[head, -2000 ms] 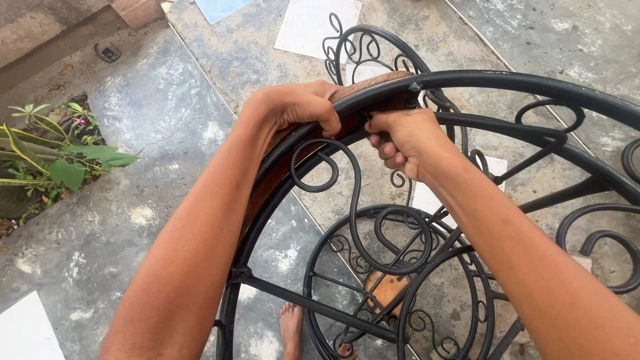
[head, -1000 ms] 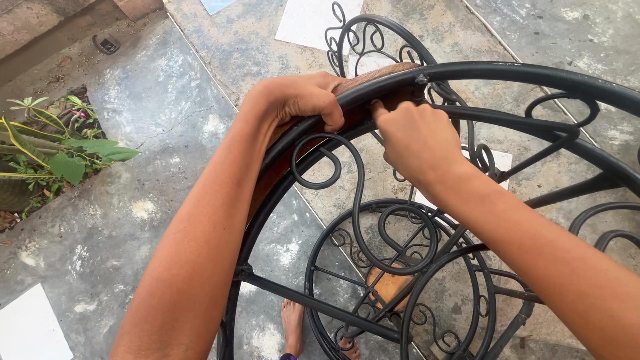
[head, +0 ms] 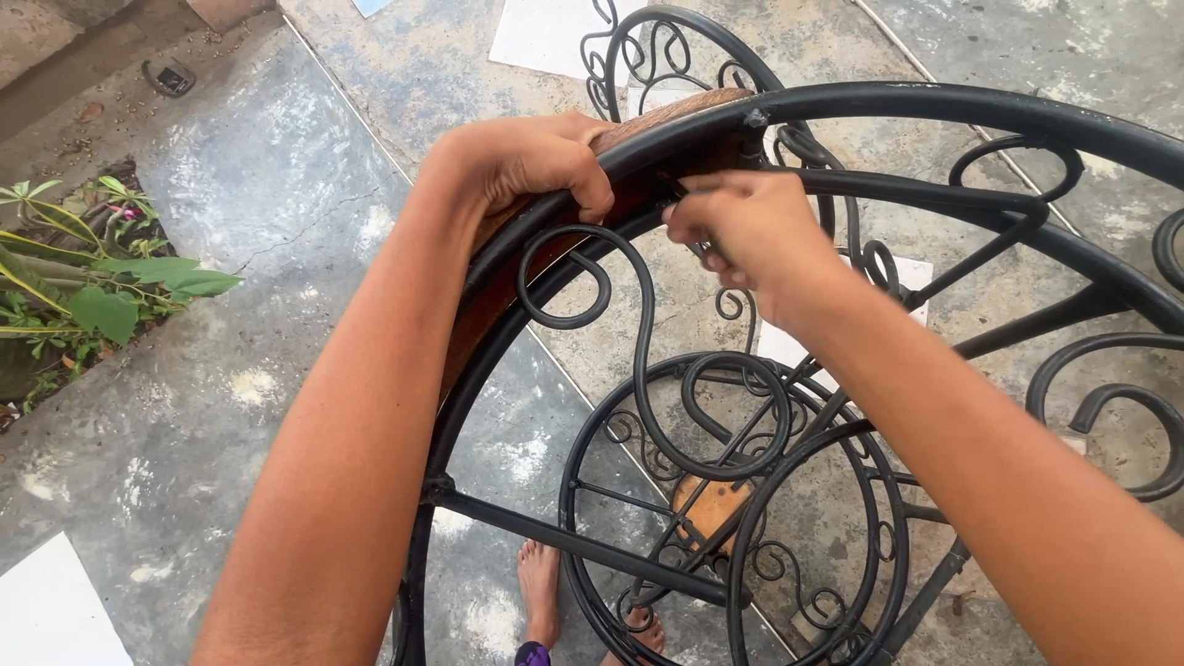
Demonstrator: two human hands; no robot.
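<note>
A large black metal frame with curved rails point(head: 888, 97) and scrollwork stands before me. A curved brown wooden piece point(head: 680, 113) lies against the outer side of its rail, at the upper left. My left hand point(head: 546, 166) is bent over this wood and the rail, its fingers gripping them together. My right hand point(head: 740, 222) is inside the curve, just below the rail, fingers curled and pinching a small dark thing too unclear to name. Its tip points at the dark inner side of the wood. Below, a scroll of black rod point(head: 643, 333) curls from the frame.
Black round scrollwork point(head: 573, 518) stands lower down, with an orange-brown piece point(head: 712, 509) inside. More black scrollwork point(head: 694, 28) is behind the rail. Bare feet point(head: 539, 583) rest on the grey floor. Plants point(head: 92, 277) grow at the left; white sheets point(head: 55, 610) lie about.
My right hand has shifted and turned at the inner side of the rail, and its fingers now show beneath it. My left hand has kept its hold.
</note>
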